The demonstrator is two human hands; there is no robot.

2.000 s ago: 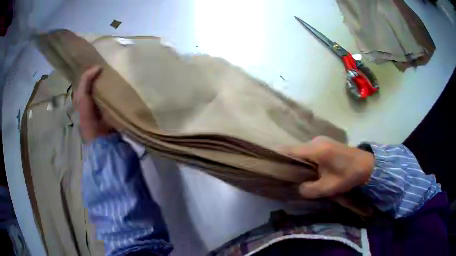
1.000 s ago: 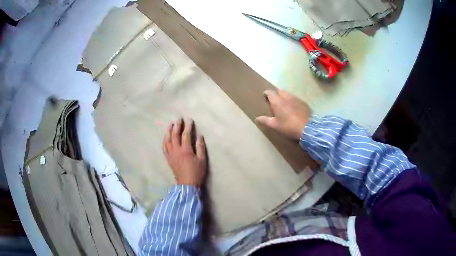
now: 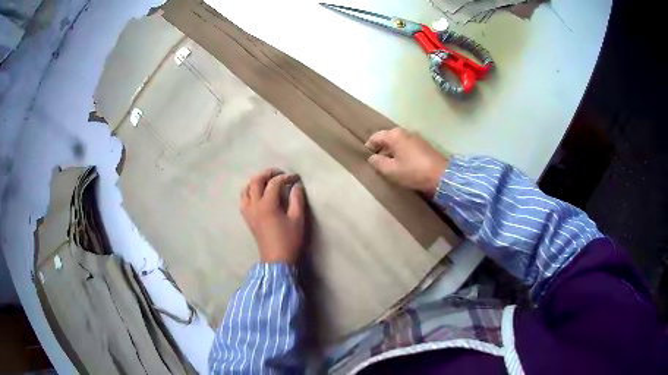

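Note:
A beige front panel [image 3: 220,168] lies flat on other layers, its shaped end at the upper left, with two small white stickers [image 3: 183,56] by the yoke seam [image 3: 150,73]. A darker brown strip [image 3: 293,91] runs along its right edge. My left hand [image 3: 275,212] rests on the beige cloth with curled fingers. My right hand [image 3: 405,157] is at the brown strip, thumb and index finger together at its outer part; whether cloth is pinched between them is hard to tell.
Red-handled shears [image 3: 432,47] lie on the white table [image 3: 535,80] beyond my right hand. A folded panel bundle [image 3: 95,293] lies at the left, with a thin cord [image 3: 176,316] beside it. Another cloth pile [image 3: 483,7] is cut off at the top. Plaid apron [image 3: 432,329] at the near edge.
The lifted stack now lies flat and unfolded. Since one second ago, my right fingers have closed at the brown strip, where a lengthwise fold line now shows. My left fingers have curled.

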